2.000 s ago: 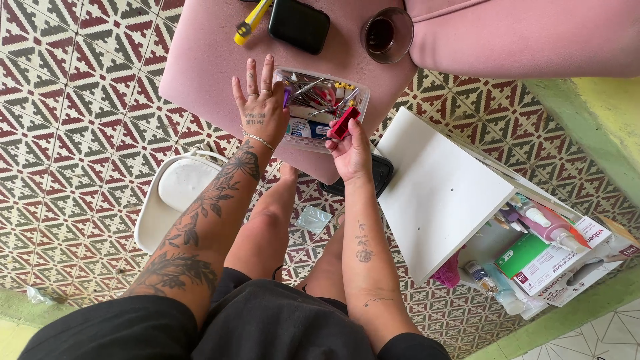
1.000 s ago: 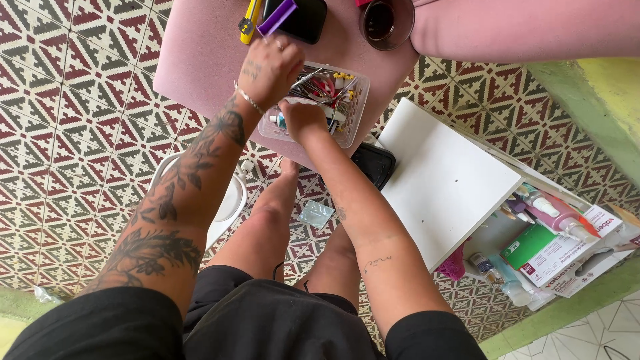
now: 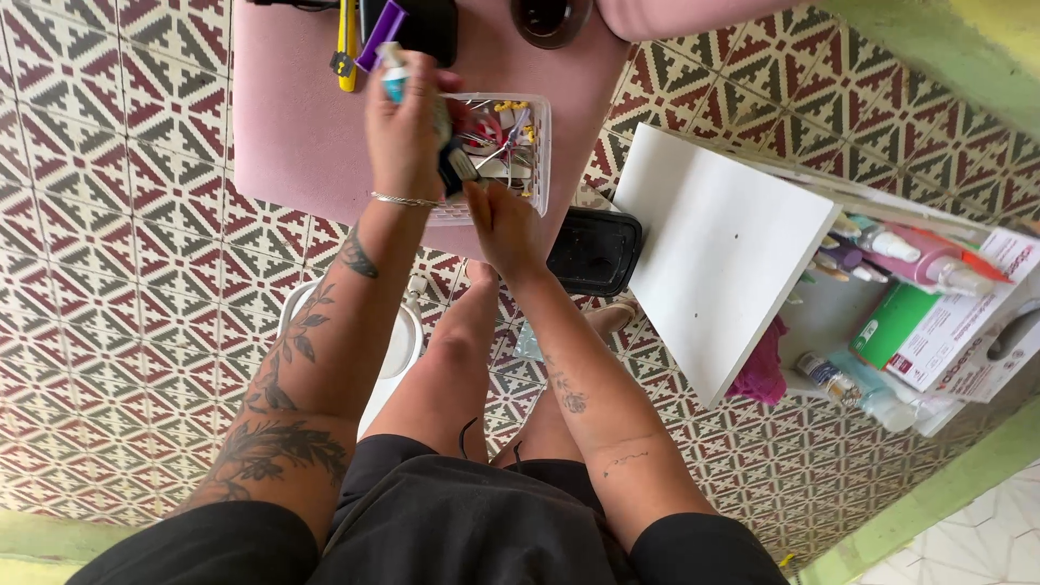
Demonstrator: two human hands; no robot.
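Note:
My left hand (image 3: pixel 404 134) is closed around a small bottle or tube with a white and teal end (image 3: pixel 393 77), over the left side of a clear plastic basket (image 3: pixel 543 150). My right hand (image 3: pixel 505 227) pinches the lower end of a dark item with a pale label (image 3: pixel 457 166); whether the two items are separate I cannot tell. Inside the basket lie metal tools (image 3: pixel 505 146), red-handled pieces and yellow bits. Just beyond my left hand a purple plastic piece (image 3: pixel 382 34) rests beside a yellow utility knife (image 3: pixel 347 49) and a black case (image 3: pixel 422 28).
A pink upholstered seat (image 3: pixel 309 138) bears these things and a glass of dark liquid (image 3: pixel 551 16). Right of it are a black tray (image 3: pixel 597 252) and a white board (image 3: pixel 723 244), then a shelf unit with bottles (image 3: pixel 934 260) and boxes. A white round-topped container (image 3: pixel 398 349) stands by my leg.
The red item seen in my right hand two seconds ago is no longer in it. My left hand, open and spread then, is now closed on a bottle or tube. The purple piece now lies near the knife.

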